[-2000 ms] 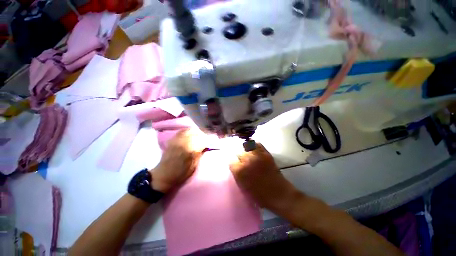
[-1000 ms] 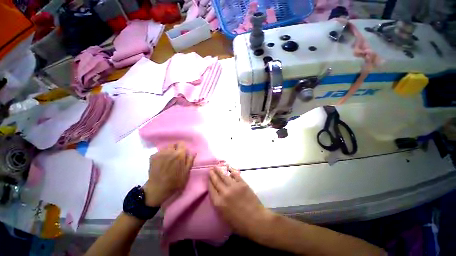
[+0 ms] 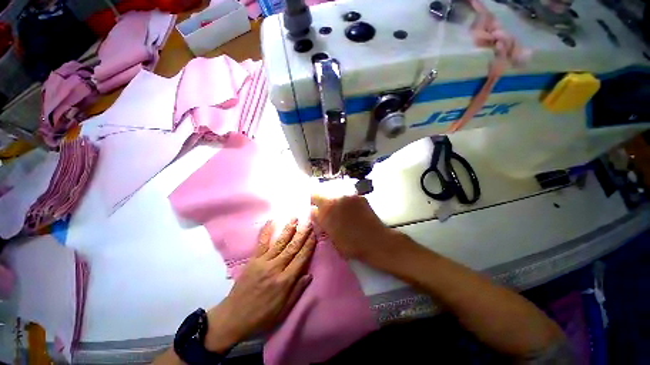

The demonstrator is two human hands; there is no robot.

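A pink fabric panel (image 3: 221, 192) with a seam line across it lies on the white table in front of the lockstitch machine (image 3: 427, 93). Its lower part hangs over the front edge. My left hand (image 3: 274, 281) lies flat on the panel, fingers spread and pointing at the needle area. My right hand (image 3: 349, 224) is bent close to the presser foot (image 3: 331, 171), with its fingertips on the fabric's right edge. Glare hides the needle and the exact fingertip hold.
Black-handled scissors (image 3: 450, 175) lie under the machine arm. Pink bundles (image 3: 64, 185) and pale-topped cut pieces (image 3: 146, 107) lie on the left. An open white box (image 3: 214, 28) stands behind. A yellow block (image 3: 571, 91) is on the machine head.
The panel and my right hand have moved up to the presser foot. My left hand has opened from a bent grip and spread on the fabric. The view is closer to the machine.
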